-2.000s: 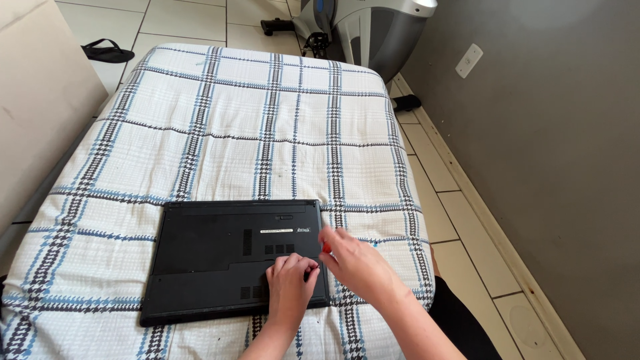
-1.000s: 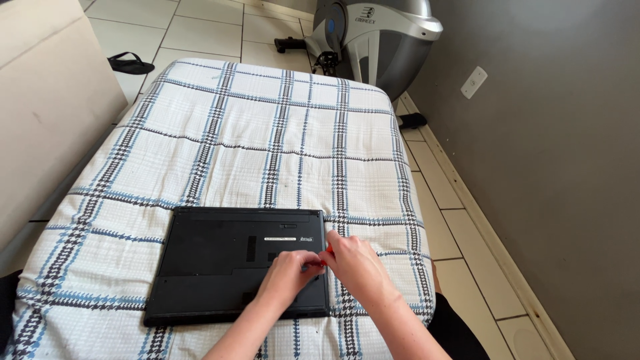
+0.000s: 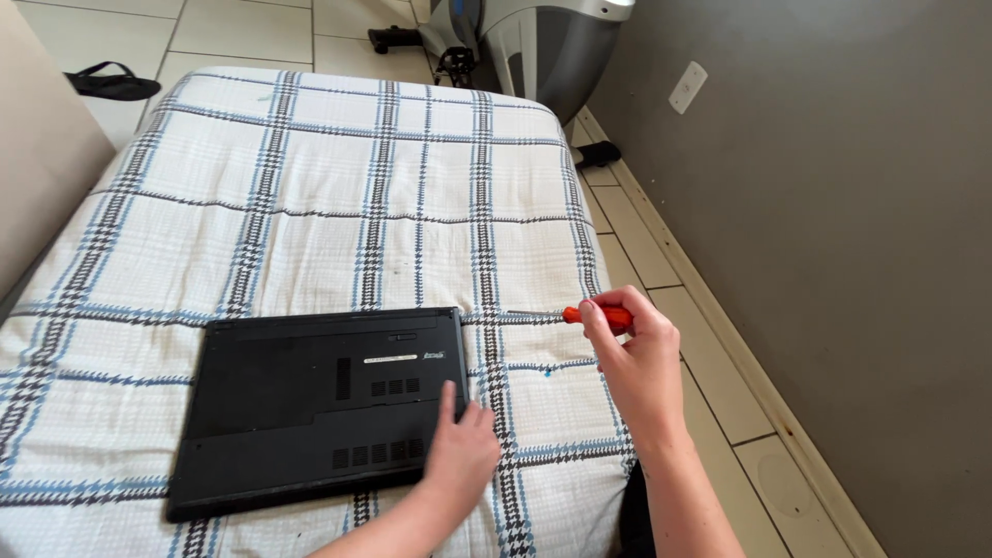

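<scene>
A black laptop (image 3: pixel 271 387) lies with its underside up on a plaid-covered bed (image 3: pixel 325 256), vents and a small label strip showing. My left hand (image 3: pixel 461 446) is at the laptop's right edge, fingers apart, holding nothing that I can see. Off to the right of the laptop, my right hand (image 3: pixel 635 349) is raised with a screwdriver (image 3: pixel 612 316) gripped by its red handle. The thin shaft points left over the cloth. A small blue speck (image 3: pixel 548 373) is on the cloth between the two hands.
Beyond the bed stands a grey exercise machine (image 3: pixel 542 54) on the tiled floor. A black flip-flop (image 3: pixel 116 85) lies at the far left, near a beige panel (image 3: pixel 46 147). A grey wall (image 3: pixel 837 232) with a white wall plate (image 3: pixel 687 87) runs along the right.
My hands were close together at the laptop's right edge and have moved apart. My right hand has moved right, away from the laptop, with the screwdriver. My left hand's fingers have spread.
</scene>
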